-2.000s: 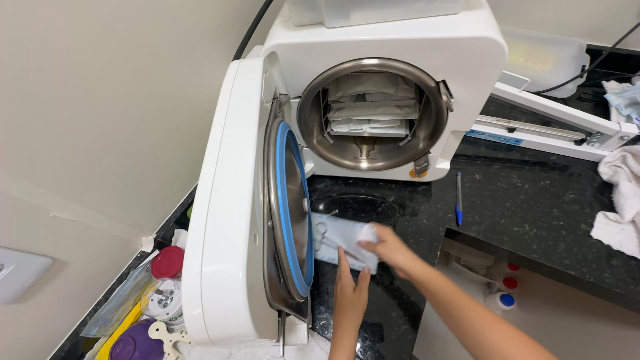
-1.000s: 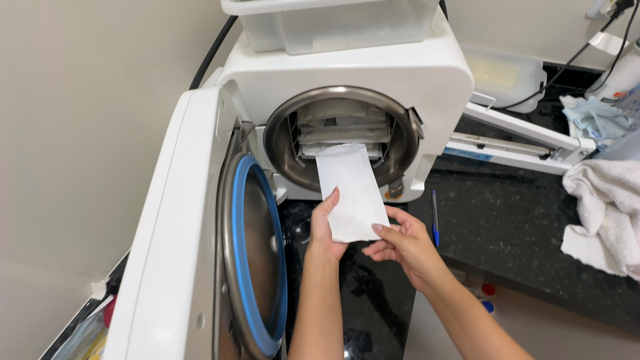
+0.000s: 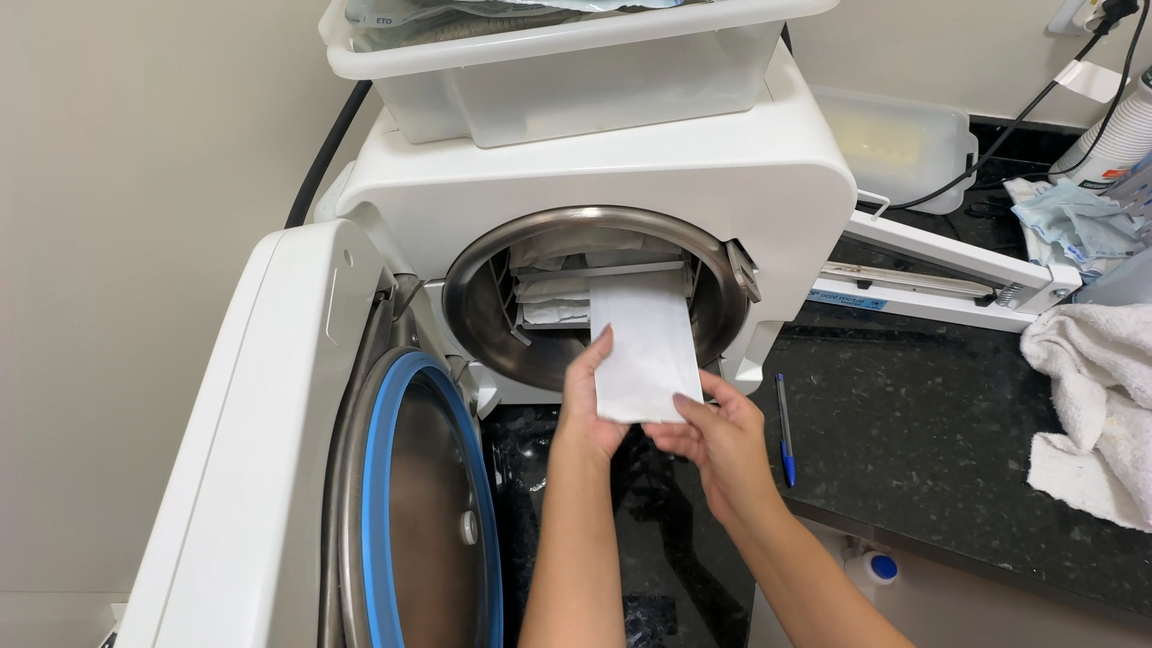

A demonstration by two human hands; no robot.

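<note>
A white sterilization pouch [image 3: 643, 355] is held by both my hands at the mouth of an autoclave's round steel chamber [image 3: 459, 292]. My left hand [image 3: 589, 391] grips its left edge, thumb on top. On its lower right corner is my right hand [image 3: 715, 423], with the thumb above and the fingers beneath. The far end of the pouch reaches into the opening, in front of the rack trays [image 3: 639, 269]. Other pouches [image 3: 553, 301] lie stacked on the trays. What is inside the held pouch cannot be seen.
The autoclave door [image 3: 432, 504], with a blue gasket, stands open at left. A plastic bin [image 3: 612, 90] holding packages rests on the autoclave [image 3: 783, 189]. On the black stone counter [image 3: 891, 405] are a blue pen [image 3: 786, 432], a white pouch sealer [image 3: 945, 306] and a towel [image 3: 1098, 396].
Two seconds ago the pouch was low beside the door, its clear side with instruments showing. It then came up to the chamber, white side up, and now its far end is inside the opening.
</note>
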